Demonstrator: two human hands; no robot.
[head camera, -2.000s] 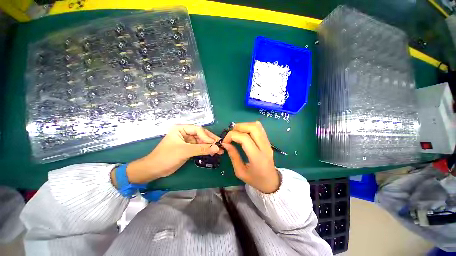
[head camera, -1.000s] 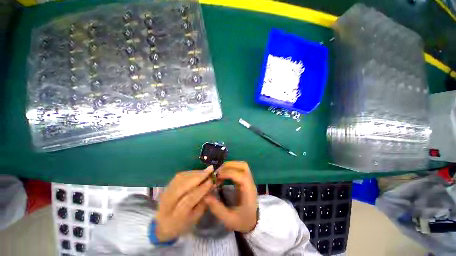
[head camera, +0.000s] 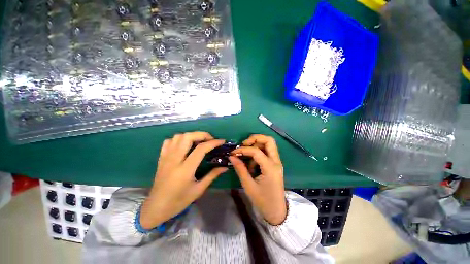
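A small black watch-like housing (head camera: 220, 155) is held over the near part of the green mat, partly hidden by fingers. My left hand (head camera: 184, 172) grips its left side between thumb and fingers. My right hand (head camera: 262, 175) has its thumb and fingertips at the housing's right side. Whether the right fingertips hold a separate small part cannot be told. Slim dark tweezers (head camera: 288, 137) with a pale end lie on the mat to the right of my hands.
A clear blister tray (head camera: 123, 67) with rows of flex parts lies left. A blue bin (head camera: 356, 67) holds small white pieces (head camera: 320, 69); some lie beside it. Stacked clear trays (head camera: 407, 103) stand right. A white compartment tray (head camera: 66, 232) and a black one (head camera: 336, 216) sit below the mat edge.
My hands have moved from the mat's near edge up to the housing, which is now lifted between them. The view has shifted closer to the mat. The tweezers still lie on the mat.
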